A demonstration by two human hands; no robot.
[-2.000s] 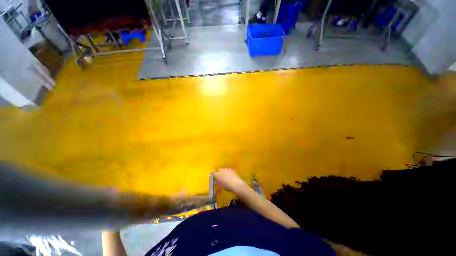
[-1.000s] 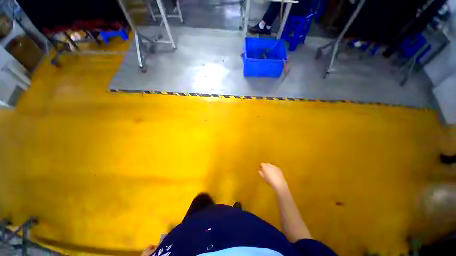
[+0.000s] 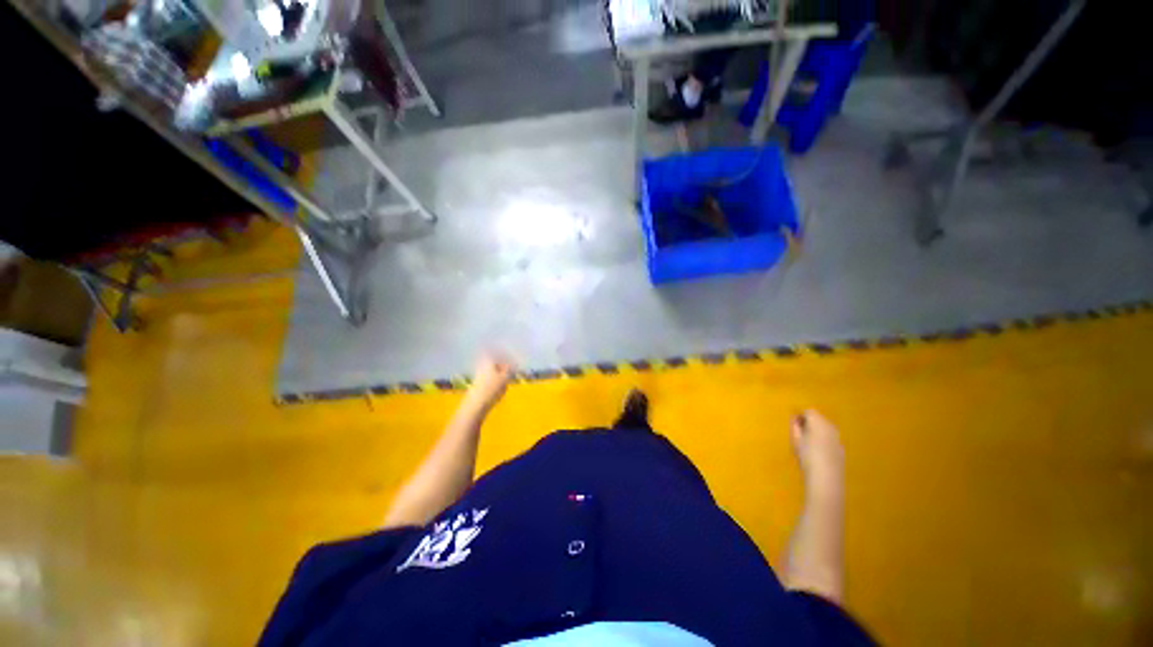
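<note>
No work piece is in my hands. My left hand (image 3: 492, 373) is bare, small and blurred, in front of my body over the striped line on the floor. Its fingers look curled, but I cannot tell clearly. My right hand (image 3: 817, 437) is bare, over the yellow floor at the right, with its fingers curled in and nothing seen in it. Nearest in front of me is a blue bin (image 3: 721, 257) on the grey floor, with some brownish scraps inside.
A table (image 3: 727, 42) stands behind the bin, with a person's shoe (image 3: 689, 99) beneath it. Blue stool (image 3: 819, 95) beside it. A cluttered bench (image 3: 285, 108) and metal rack with black wires (image 3: 76, 164) stand left. A rack post (image 3: 957, 171) stands right.
I have moved forward over the yellow floor, so the bin and tables are nearer. My left hand has swung forward into view. My right hand has shifted to the right in the picture.
</note>
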